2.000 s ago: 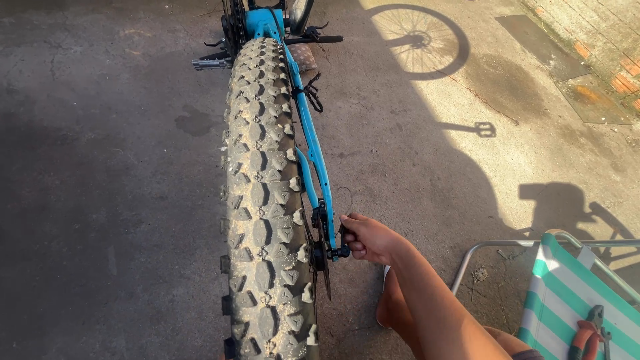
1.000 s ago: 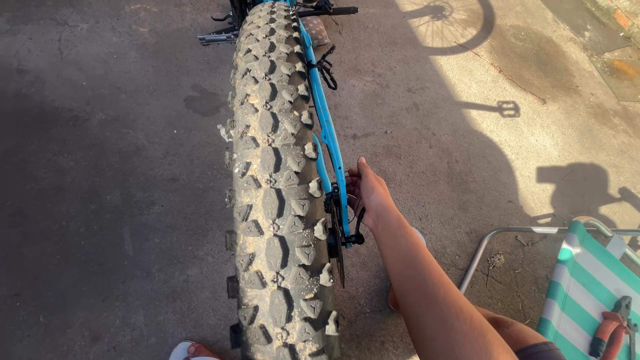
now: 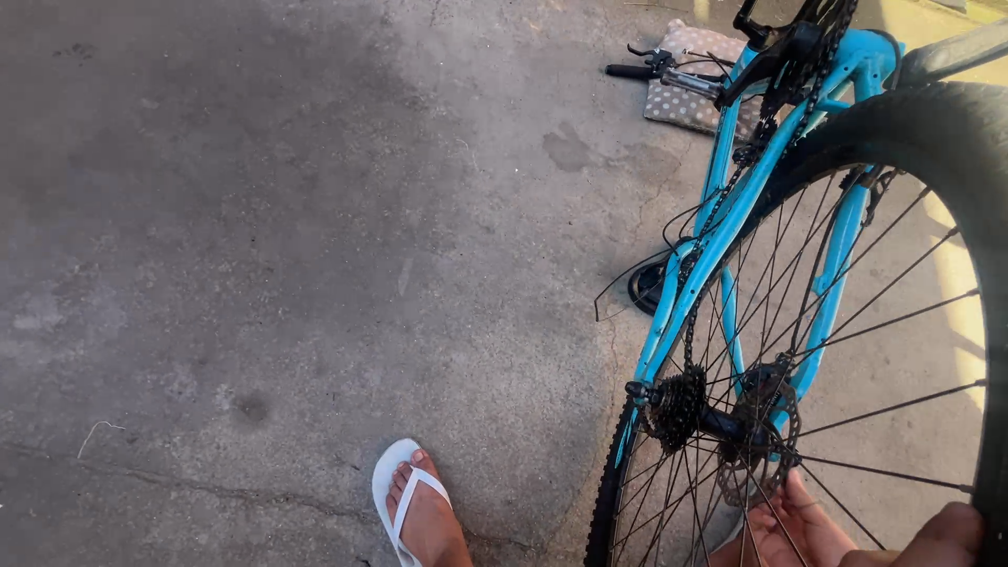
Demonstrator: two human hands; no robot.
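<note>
A blue bicycle frame (image 3: 736, 213) has its rear wheel (image 3: 941, 118) mounted, with a cassette (image 3: 677, 405) on the near side and a disc brake rotor (image 3: 748, 465) on the far side. Seen through the spokes, my right hand (image 3: 803, 524) has its fingertips up by the axle end beside the rotor; whether they grip anything is hidden. At the bottom right corner my left hand (image 3: 945, 535) is against the tyre, mostly cut off by the frame edge. The chain (image 3: 713, 209) runs along the stays, and a thin loose cable (image 3: 610, 291) sticks out beside them.
A handlebar grip with a brake lever (image 3: 630, 72) lies by a polka-dot cushion (image 3: 681, 110) on the concrete floor (image 3: 315, 236). A foot in a white flip-flop (image 3: 421, 504) stands left of the wheel. A round black object (image 3: 646, 287) shows behind the frame.
The view has swung strongly to the wheel's left side, bringing the cassette into sight. My left hand has come into view at the tyre. The striped chair and pliers are out of view.
</note>
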